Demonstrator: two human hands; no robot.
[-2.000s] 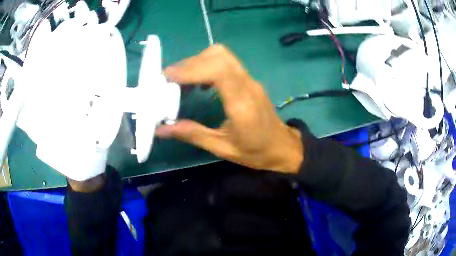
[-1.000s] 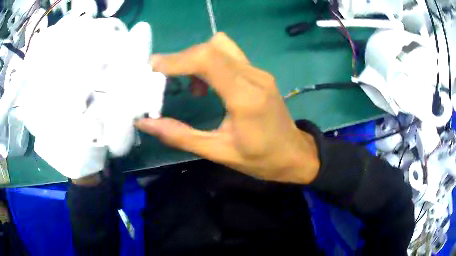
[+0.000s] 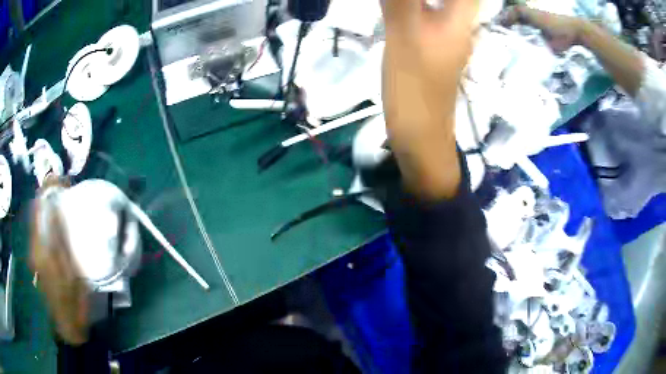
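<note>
My left hand (image 3: 58,256), blurred, is around the left side of a glossy white camera housing (image 3: 98,230) at the lower left. A white antenna rod (image 3: 171,248) slants down and right from the housing, over the green mat. My right arm reaches up across the pile of white housings at the upper right. My right hand (image 3: 431,36) is cut off by the top edge and blurred, and its fingertips do not show clearly.
White round discs (image 3: 113,55) lie at the upper left. A silver-grey screw feeder (image 3: 212,44) stands at the top centre. A black cable (image 3: 314,212) lies on the green mat (image 3: 248,168). A blue bin (image 3: 613,299) holds many white parts. Another person's hand (image 3: 555,25) is at the upper right.
The view has swung right. My right hand has left the white part it was at and moved far up and right. My left hand still has a housing, now lower left.
</note>
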